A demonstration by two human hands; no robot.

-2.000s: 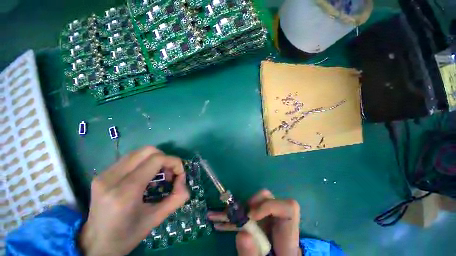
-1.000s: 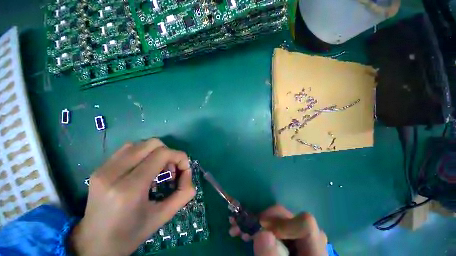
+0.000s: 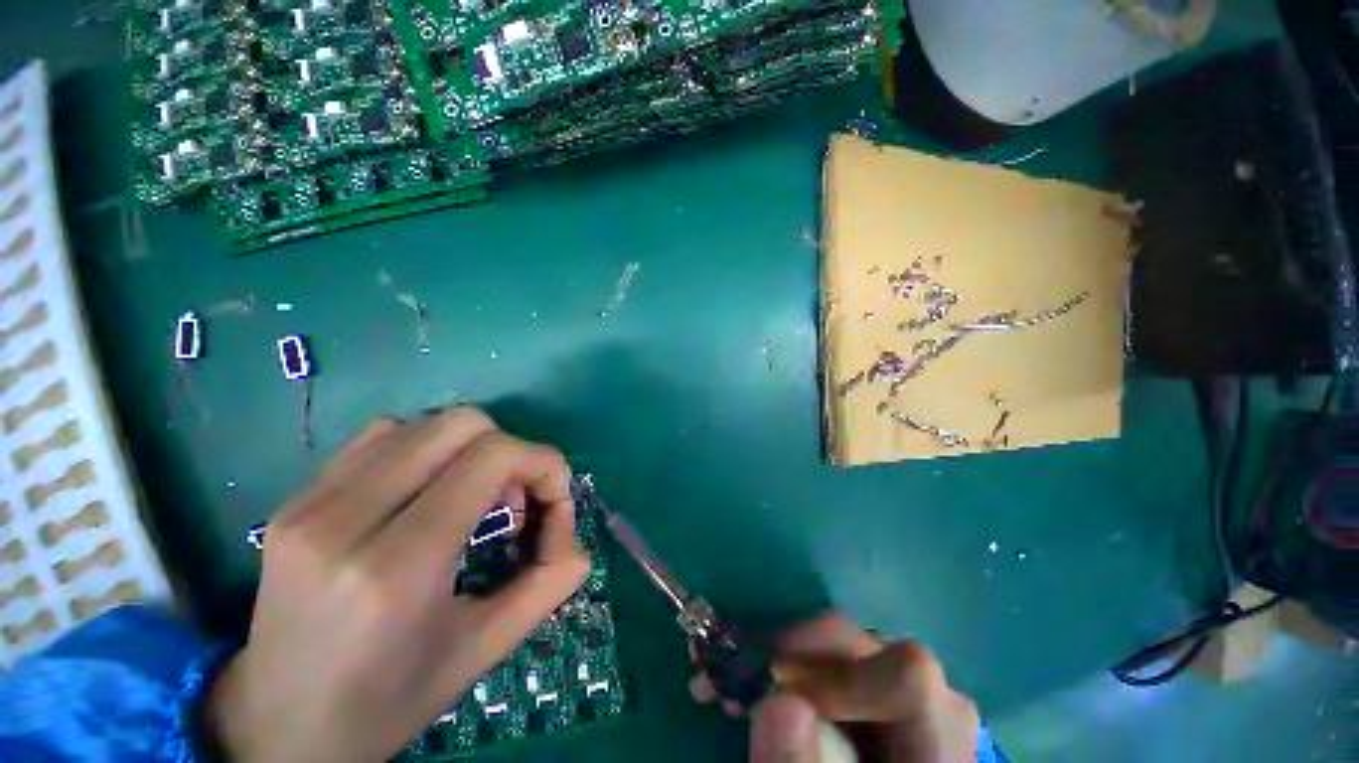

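Note:
A green PCB panel (image 3: 544, 678) lies low in the picture, partly under my left hand. My left hand (image 3: 403, 574) is over its upper left part, thumb and forefinger pinched together at the panel's upper area; what they pinch is too small to tell. A small white-edged component (image 3: 493, 525) shows inside the curl of its fingers. My right hand (image 3: 850, 693) holds the soldering iron (image 3: 671, 589), its metal tip pointing up-left to the panel's top right edge, close to my left fingertips. Two loose components, one here (image 3: 294, 358) and one here (image 3: 188, 337), lie on the mat.
Stacked PCB panels (image 3: 656, 90) are at the back. A tan cardboard pad (image 3: 1028, 268) with silvery scraps lies at right, a pale roll (image 3: 1028, 60) behind it. A white blister tray (image 3: 67, 447) stands at left. Black cables (image 3: 1230, 492) and a dark box (image 3: 1222, 224) are at far right.
The view has shifted, so the stacked panels sit higher and the cardboard further right. The iron's tip has moved down-left, closer to my left fingertips. Both hands keep their grips.

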